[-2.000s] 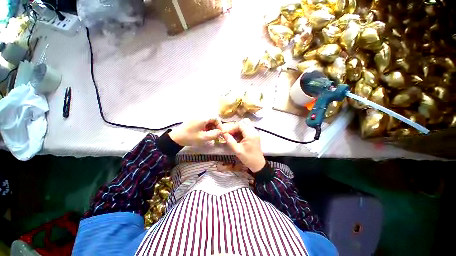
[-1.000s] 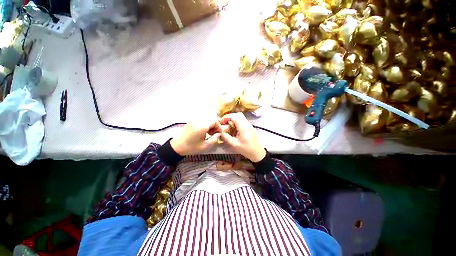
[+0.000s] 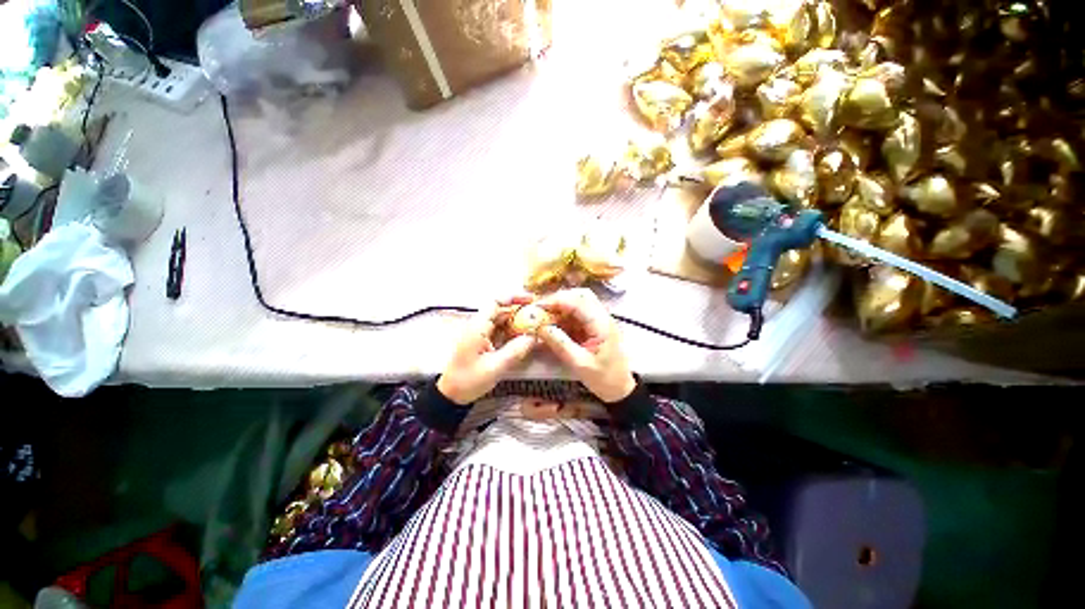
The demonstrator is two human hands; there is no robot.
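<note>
My left hand and my right hand meet at the table's front edge, over the lap. Between their fingertips they hold a small gold bud piece, its round pale end facing up. The fingers hide most of it. A few gold pieces lie on the table just beyond the hands. A striped apron covers the lap.
A teal glue gun with a glue stick rests on a white holder at right. Gold pieces are heaped behind. A black cord crosses the table. A carton, black tool and white cloth are also there.
Both hands have shifted slightly, and the held piece's round end now shows between the fingertips. The whole view has shifted slightly.
</note>
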